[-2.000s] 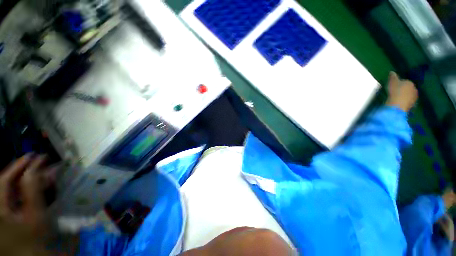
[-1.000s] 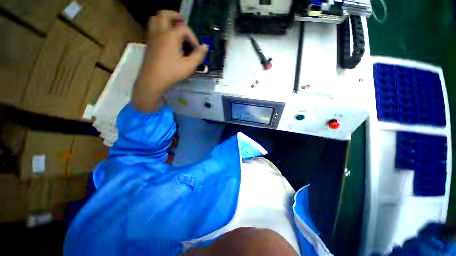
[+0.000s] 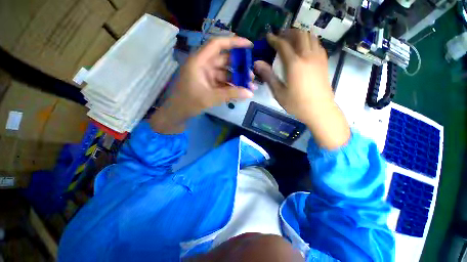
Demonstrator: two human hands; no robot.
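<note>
My left hand [image 3: 197, 77] holds a blue housing [image 3: 240, 66] upright between thumb and fingers, above the front left of the white bench machine [image 3: 239, 108]. My right hand [image 3: 306, 77] is just right of it, thumb and fingers apart, somewhat blurred. A second dark blue piece [image 3: 263, 49] shows between the two hands, by the right fingertips; whether the right hand grips it or it sits in the dark left station [image 3: 261, 21] behind is unclear.
A touchscreen [image 3: 274, 123] is on the front panel below my hands. A black cable chain [image 3: 381, 87] lies at right, beside a tray [image 3: 393, 170] with two blocks of blue housings. Stacked white trays [image 3: 130, 71] and cartons [image 3: 46, 33] are at left.
The view has turned from the right-hand tray to the machine and stacked trays. My right hand has come from the far right to the machine. My left hand now holds up a blue housing.
</note>
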